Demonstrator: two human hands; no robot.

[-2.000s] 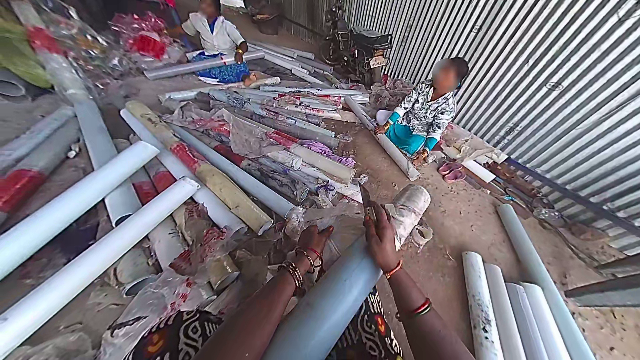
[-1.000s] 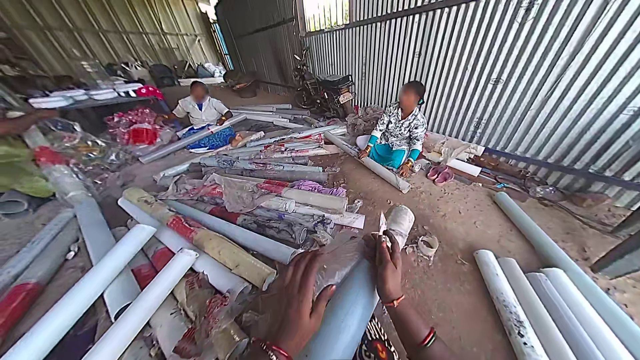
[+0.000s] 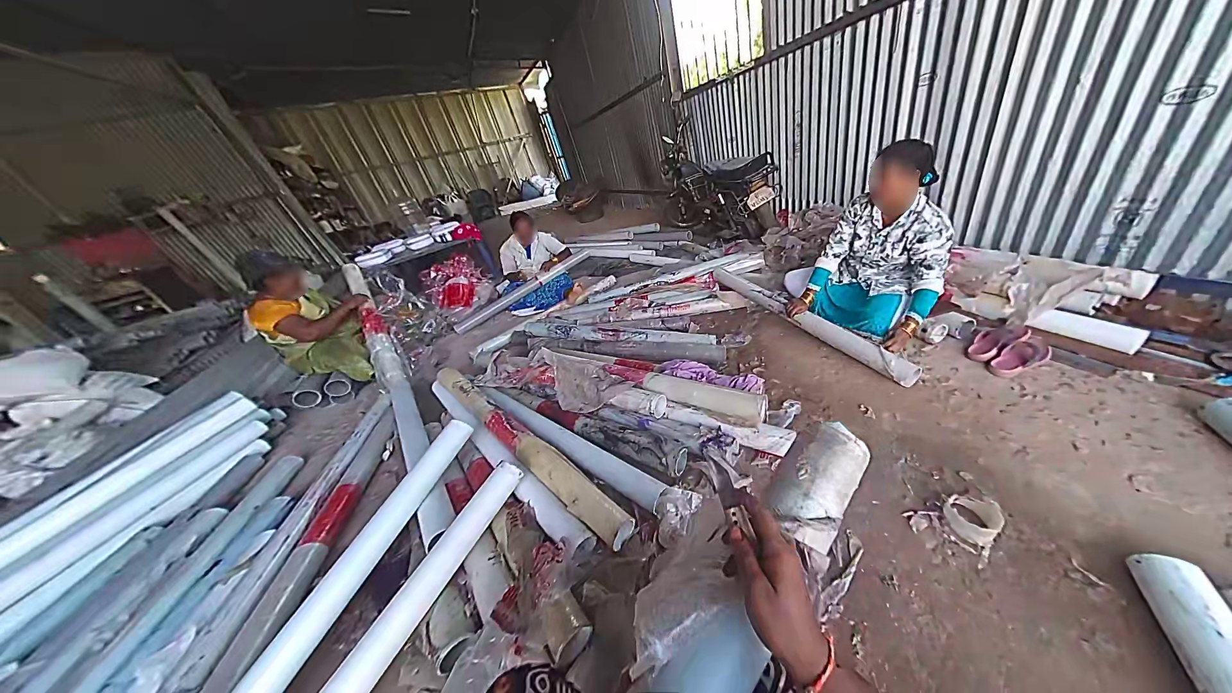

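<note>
My right hand (image 3: 782, 587) is raised at the bottom centre, its fingers closed on a knife (image 3: 733, 500) whose blade points up and left. Beneath and left of it, crumpled clear plastic film (image 3: 679, 606) lies over a pale blue-grey pipe (image 3: 717, 664), which shows only in part at the bottom edge. Just beyond the hand stands a pale, dirty wrapped cylinder (image 3: 823, 476); whether it joins the blue-grey pipe cannot be told. My left hand is out of view.
White pipes (image 3: 385, 549) and film-wrapped pipes (image 3: 577, 472) lie heaped at left and centre. Three seated people are ahead, one holding a grey pipe (image 3: 818, 332). Pink sandals (image 3: 1009, 351), a ring-shaped scrap (image 3: 972, 523) and another pipe (image 3: 1179, 616) lie right; a motorcycle (image 3: 727, 183) stands behind.
My left hand, seen near the pipe before, has left the view. My right hand with the knife no longer rests along the pipe as earlier. The view has swung up and left.
</note>
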